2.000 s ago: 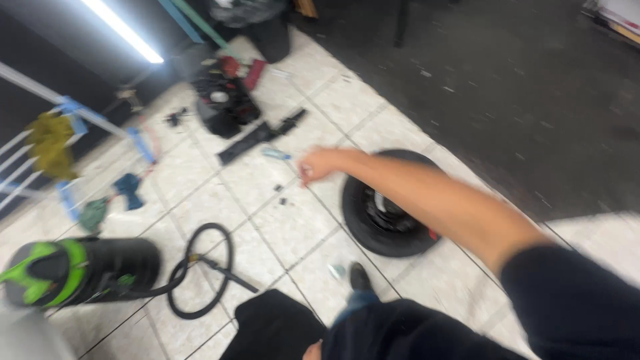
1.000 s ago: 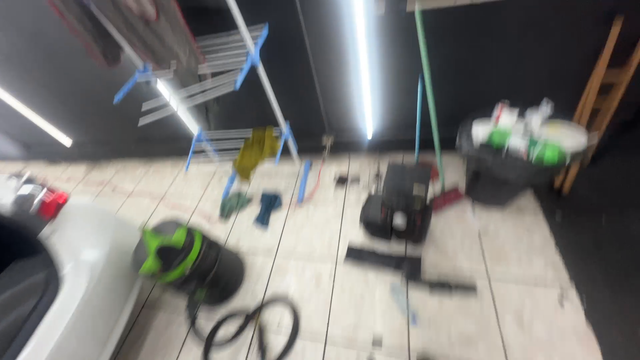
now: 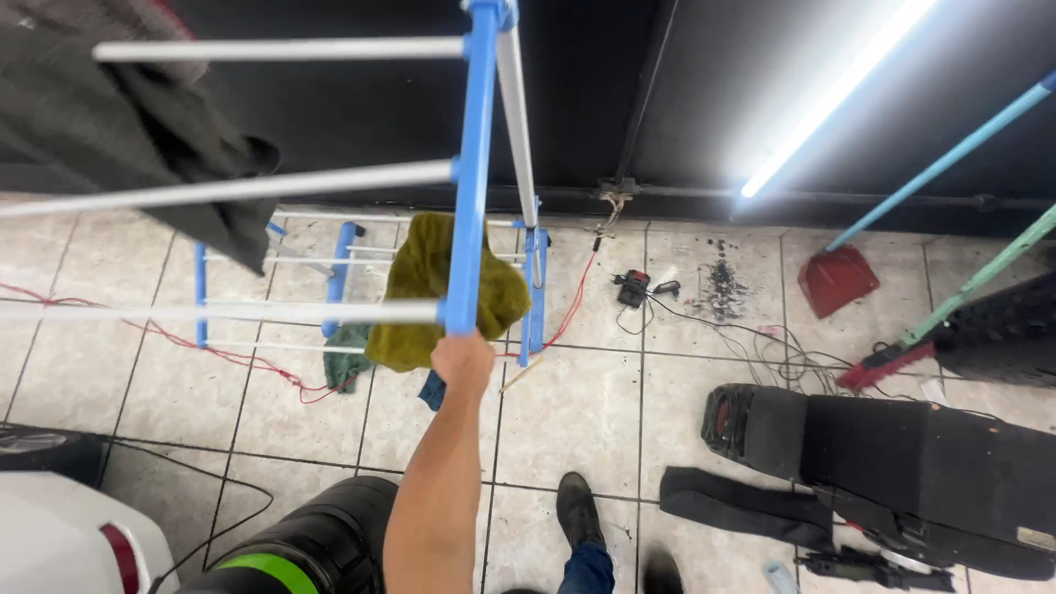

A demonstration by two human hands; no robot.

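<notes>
My left hand [image 3: 463, 360] is closed at the near end of a blue plastic side rail [image 3: 472, 181] of a clothes drying rack; its fingertips are hidden. Directly behind the rail and hand, an olive-green cloth [image 3: 408, 289] hangs over the rack's lower white rods; whether the fingers also touch it cannot be told. A dark green cloth [image 3: 348, 359] and a blue cloth [image 3: 431, 390] lie below. Dark grey fabric [image 3: 165, 132] drapes from the rack at upper left. My right hand is out of view.
A black and green canister vacuum [image 3: 330, 528] stands at lower left, beside a white car [image 3: 66, 536]. A charger with cables [image 3: 634, 287], a red dustpan [image 3: 837, 279], a red broom [image 3: 887, 365] and black parts [image 3: 899, 470] are on the right. A red cord [image 3: 239, 356] crosses the tiles.
The view has moved to the drying rack, now much nearer. A hand reached out over the floor near a wheel two seconds ago; one second ago no hand showed. Now my left hand is at the rail.
</notes>
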